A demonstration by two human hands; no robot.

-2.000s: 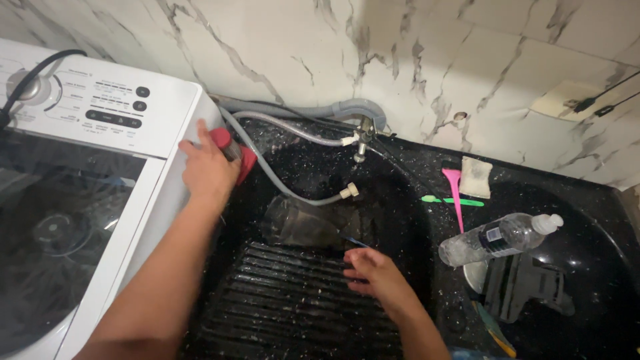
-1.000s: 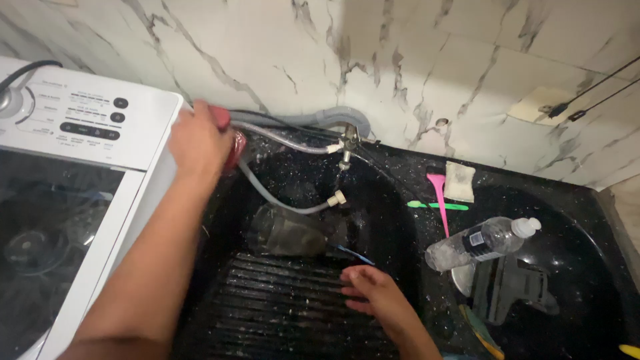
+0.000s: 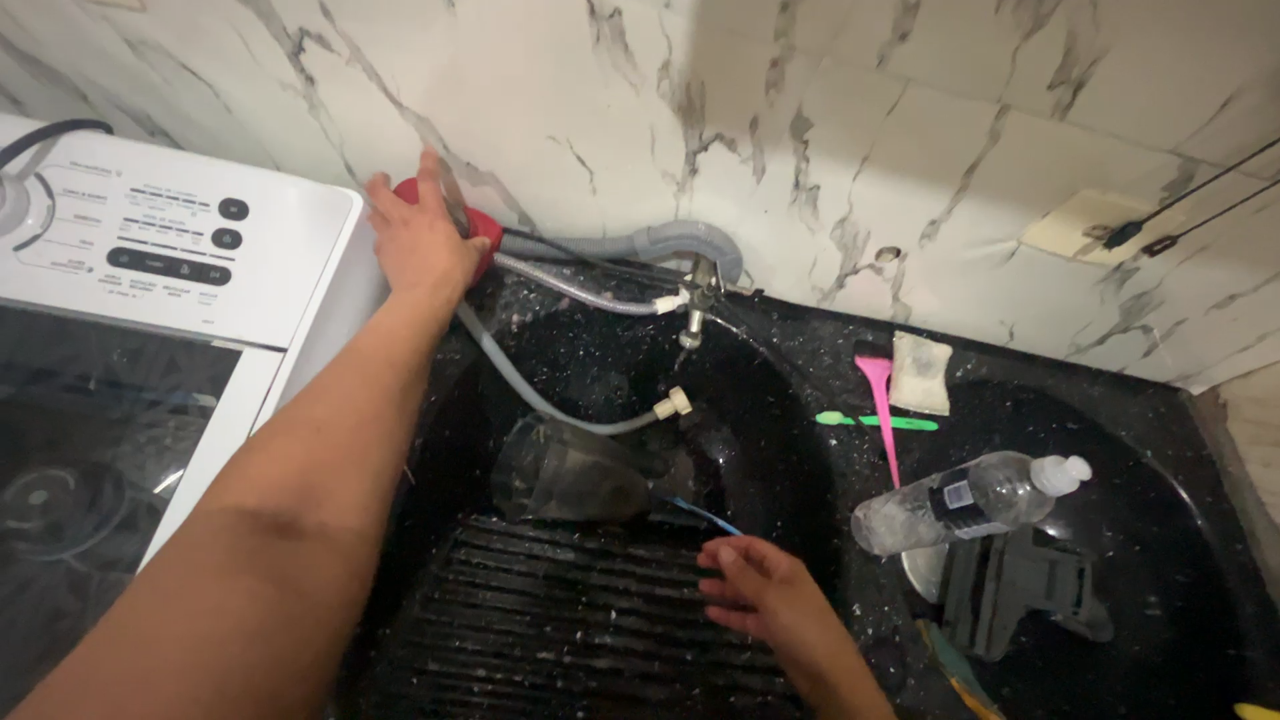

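Note:
My left hand (image 3: pixel 425 240) grasps a red object (image 3: pixel 485 240) beside the washing machine (image 3: pixel 310 260), against the wall; the fingers partly hide it. My right hand (image 3: pixel 755 590) is over the ridged washboard (image 3: pixel 600 610) of the black sink, fingers curled around the near end of a thin blue stick-like tool (image 3: pixel 705 515). Its far end lies by a translucent plastic container (image 3: pixel 570 480) in the basin. A grey hose with a cream connector (image 3: pixel 673 403) hangs loose above that container. A braided hose (image 3: pixel 580 292) joins the metal tap (image 3: pixel 695 315).
Right of the basin lie a pink tint brush (image 3: pixel 880 400), a green toothbrush (image 3: pixel 880 422) and a whitish packet (image 3: pixel 920 373). A clear plastic bottle (image 3: pixel 975 500) lies near a dark plastic part (image 3: pixel 1030 590) in the second basin. A wall outlet (image 3: pixel 1085 230) holds plugged cords.
My left hand has moved with the red object from beside the washing machine's side up toward the wall behind. My right hand has stayed low over the washboard.

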